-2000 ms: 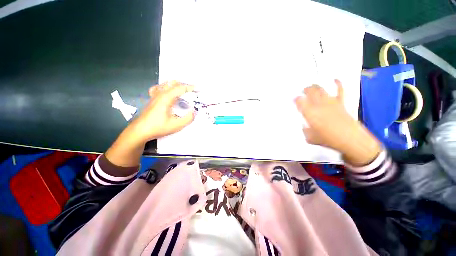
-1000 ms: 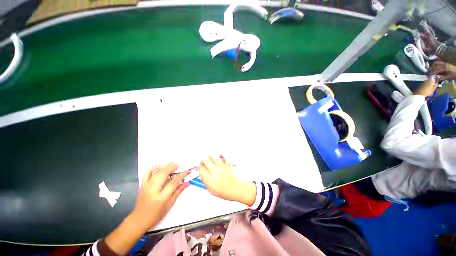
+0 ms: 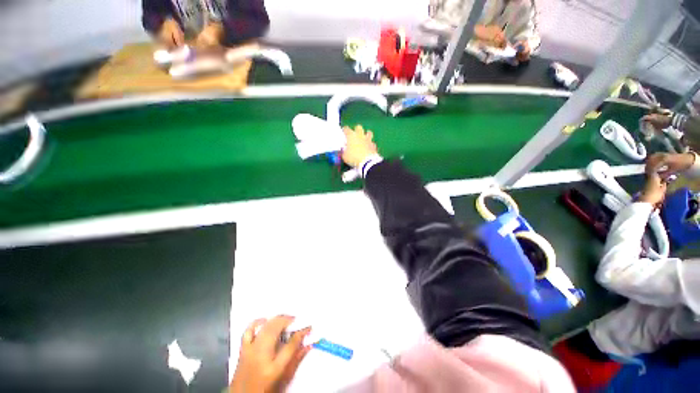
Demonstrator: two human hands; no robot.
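Observation:
My left hand (image 3: 265, 357) is low in the picture over the white sheet (image 3: 322, 261), fingertips closed on a small part that is mostly hidden. A blue battery cell (image 3: 332, 348) lies right beside these fingertips. My right hand (image 3: 359, 146) is stretched far forward over the green belt, its fingers at a white plastic unit (image 3: 318, 137). Whether the fingers grip it I cannot tell. Something blue shows under the unit.
The blue tape dispenser (image 3: 510, 265) with cream rolls stands right of the sheet. A white scrap (image 3: 183, 362) lies on the dark bench at left. More white curved pieces (image 3: 27, 150) are on the belt. A grey post (image 3: 564, 107) rises at right. Other people work opposite and at right.
My right hand has left the sheet and reached forward to the white unit on the belt. My left hand stays over the sheet by the blue cell. The view has tilted up.

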